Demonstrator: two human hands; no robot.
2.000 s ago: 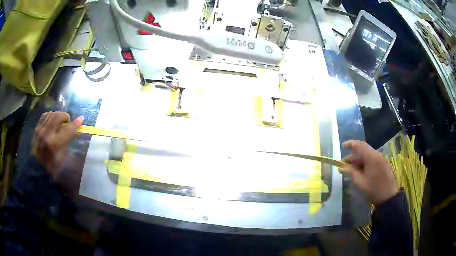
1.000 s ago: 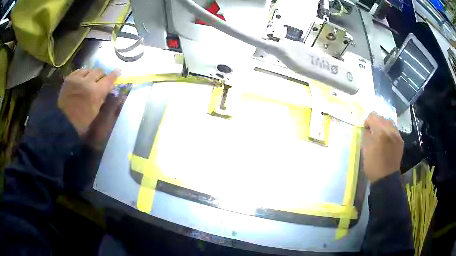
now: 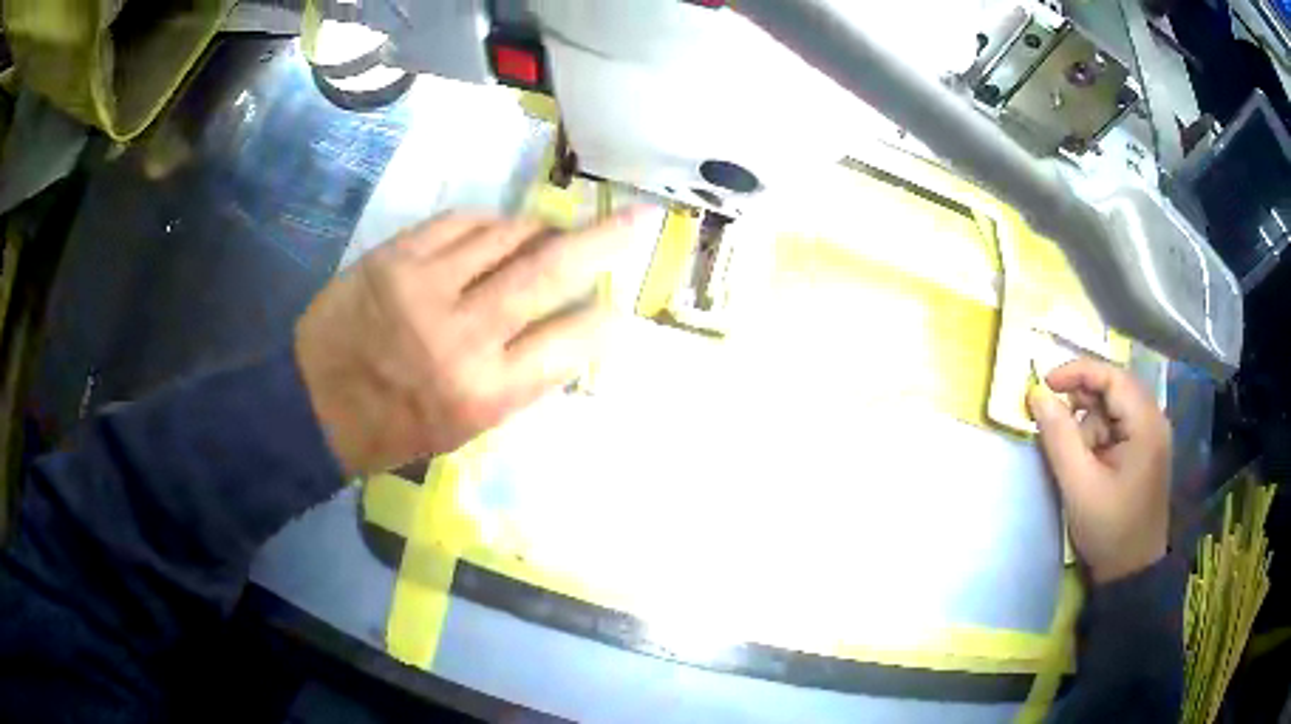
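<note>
The pale clamp frame has two short arms faced with yellow tape, a left arm (image 3: 702, 269) and a right arm (image 3: 1011, 371). My left hand (image 3: 460, 318) is blurred, fingers extended toward the left arm just below the sewing head (image 3: 637, 99). No held thing shows in it. My right hand (image 3: 1109, 446) is at the right arm, thumb and forefinger pinched on a small yellow piece that looks like the strap end (image 3: 1036, 385). The rest of the strap is lost in glare or hidden. The base plate (image 3: 319, 545) lies under the work.
The lamp (image 3: 1133, 262) overhangs at upper right, with the control panel (image 3: 1249, 191) behind it. A strap bundle (image 3: 1229, 601) stands at lower right. Yellow bags (image 3: 121, 57) lie at upper left, beside a pale looped strip (image 3: 354, 64). Glare whitens the middle.
My left hand has let go of the strap's left end and moved right to the left clamp arm. My right hand has moved in against the right arm. The view has shifted closer.
</note>
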